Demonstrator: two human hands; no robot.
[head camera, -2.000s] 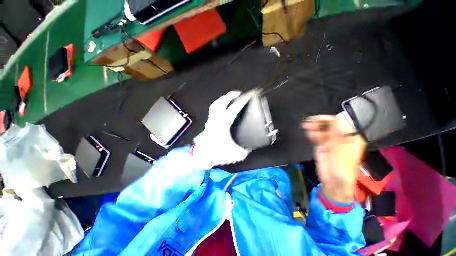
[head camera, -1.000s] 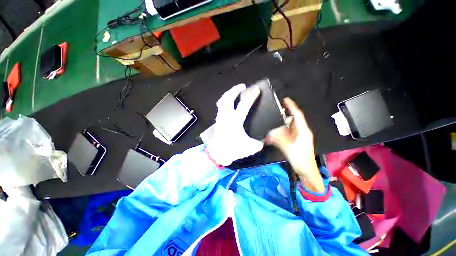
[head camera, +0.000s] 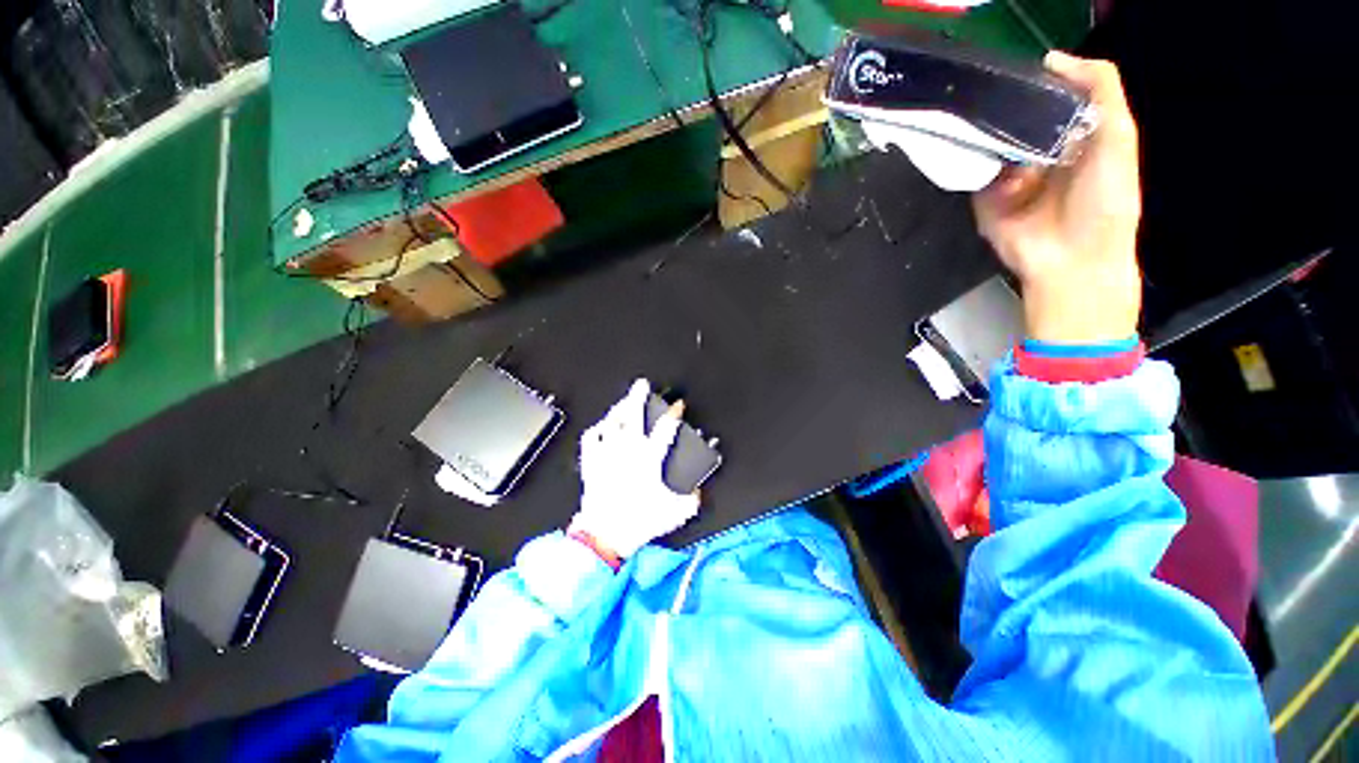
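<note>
My bare right hand (head camera: 1066, 201) holds up a black set-top box (head camera: 954, 97) at the upper right, its front edge with a light ring logo facing me. A white paper tag (head camera: 942, 152) hangs under it. My gloved left hand (head camera: 634, 470) rests on another dark box (head camera: 687, 455) on the black bench, fingers over its top. Three more boxes lie to the left, one at centre left (head camera: 489, 426), one below it (head camera: 403, 599) and one farther left (head camera: 224, 578). Another box (head camera: 984, 331) lies at the right, below my raised hand.
A green raised shelf (head camera: 336, 90) on brown supports carries a black box (head camera: 488, 85) and dark cables. An orange-red pad (head camera: 508, 219) lies beneath it. A green conveyor belt (head camera: 164, 283) runs at left with a box on a pad. A plastic bag (head camera: 67, 596) is at lower left.
My right hand has moved from beside the left hand up to the upper right and now holds a box there. My left hand has shifted lower in the picture. The view has turned, showing more shelf.
</note>
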